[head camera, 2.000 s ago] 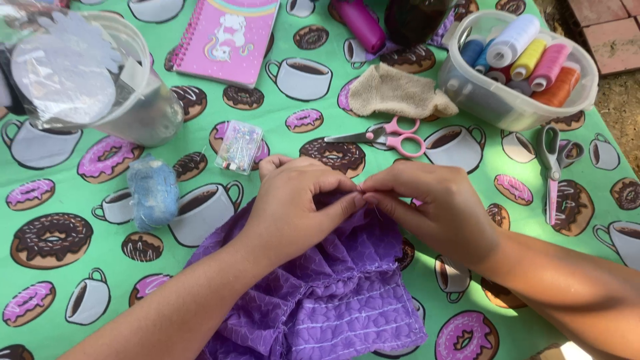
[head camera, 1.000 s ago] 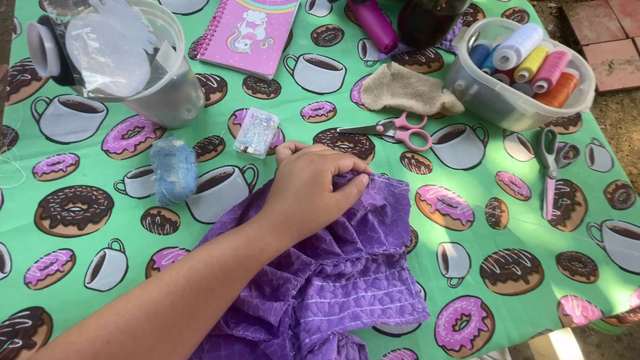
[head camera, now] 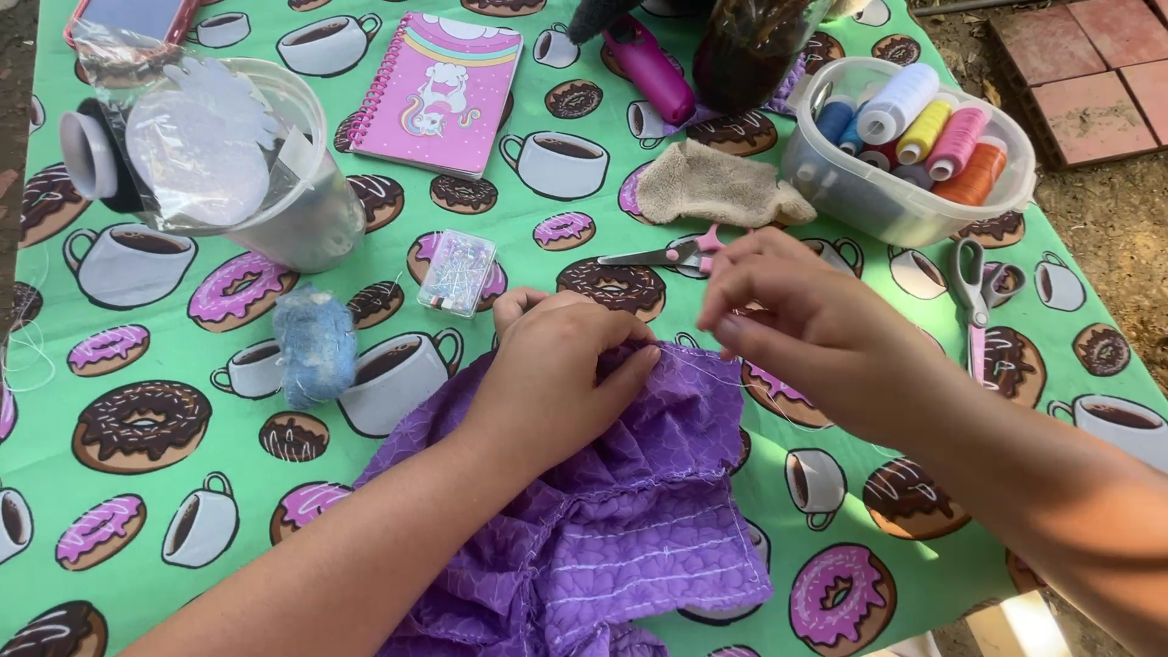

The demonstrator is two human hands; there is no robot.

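Purple quilted fabric (head camera: pixel 639 529) with rows of white stitching and a gathered part lies at the lower middle. My left hand (head camera: pixel 566 365) pinches its upper edge between thumb and fingers. Just right of that edge, my right hand (head camera: pixel 785 319) is raised with fingers curled and thumb near the fingertips; whether it holds a needle is too small to tell. White thread (head camera: pixel 776 401) runs from the fabric edge to the right, below the right hand. Behind the right hand lie pink-handled scissors (head camera: pixel 666 257), their handles partly hidden. A clear box of pins (head camera: pixel 458 272) is beyond the left hand.
A blue stuffed pincushion (head camera: pixel 315 347) and a plastic tub of supplies (head camera: pixel 319 210) stand left. A spiral notebook (head camera: pixel 438 91), a magenta bottle (head camera: pixel 650 73), a dark jar (head camera: pixel 757 55) and a beige cloth (head camera: pixel 721 187) lie beyond. Thread spools fill a container (head camera: pixel 912 201); grey-handled scissors (head camera: pixel 976 310) lie right.
Two seconds ago both hands met at the fabric's edge. One second ago the right hand was out of view; now it is back, near the edge. The left hand has kept hold of the fabric.
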